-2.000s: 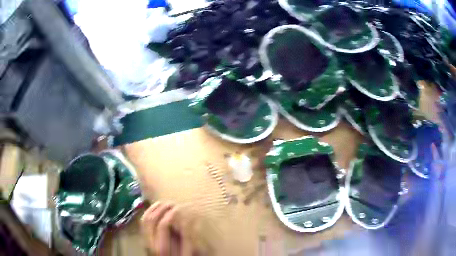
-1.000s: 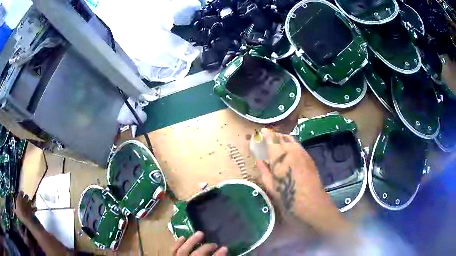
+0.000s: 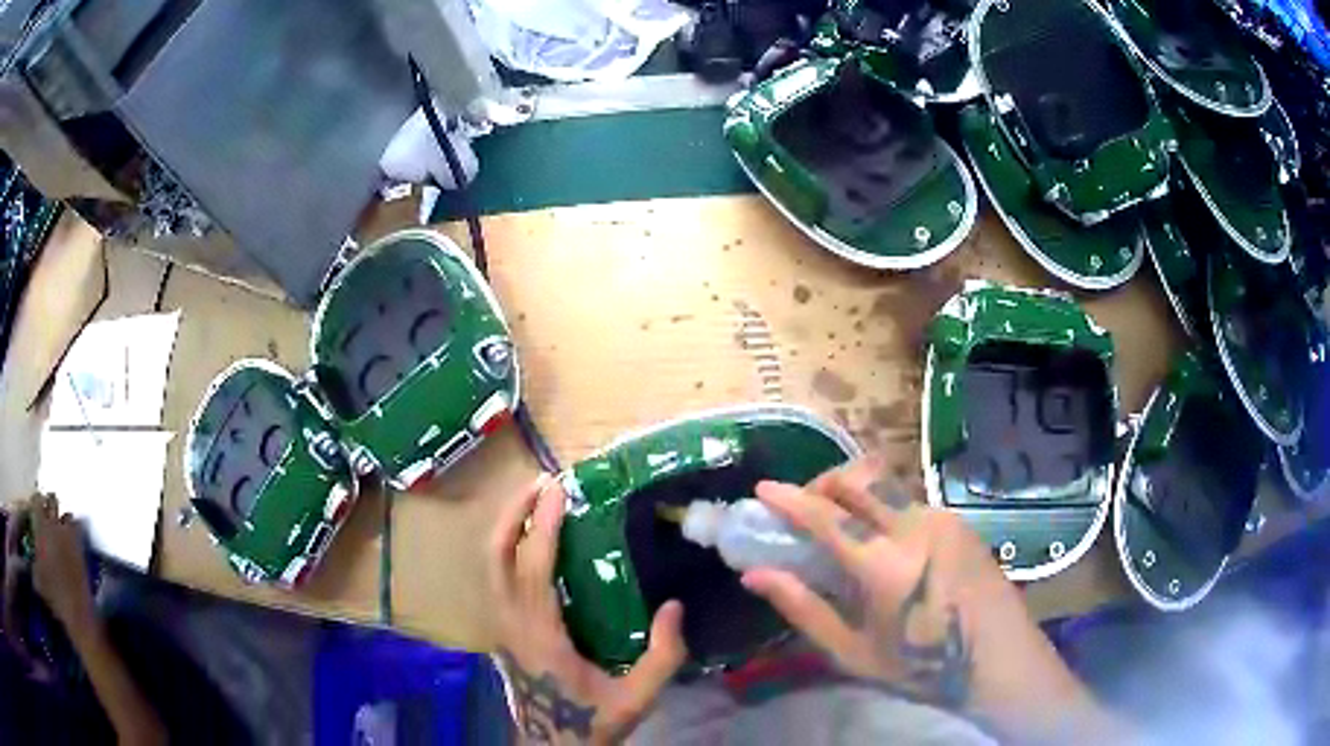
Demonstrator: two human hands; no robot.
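Observation:
A green body shell (image 3: pixel 598 583) with a pale rim lies at the bench's front edge, its dark opening facing up. My left hand (image 3: pixel 576 641) grips its left end, thumb at the opening and fingers on the outer side. My right hand (image 3: pixel 904 583) holds a translucent white glue bottle (image 3: pixel 766 536) on its side. The bottle's yellowish-brown tip points left over the shell's opening. Whether the tip touches the shell, I cannot tell.
Two shells with inserts (image 3: pixel 423 357) stand at left, beside paper sheets (image 3: pixel 110 415) and another person's hand (image 3: pixel 59 561). Waiting shells (image 3: pixel 1087 241) pile up at right and back. A grey panel (image 3: pixel 277 131), white plastic bag (image 3: pixel 576 32) and blue bin (image 3: pixel 394 692) also show.
The shell has moved further into view, and my left hand has moved onto its left end. My right hand has carried the bottle down over the opening and tilted it. The view has shifted.

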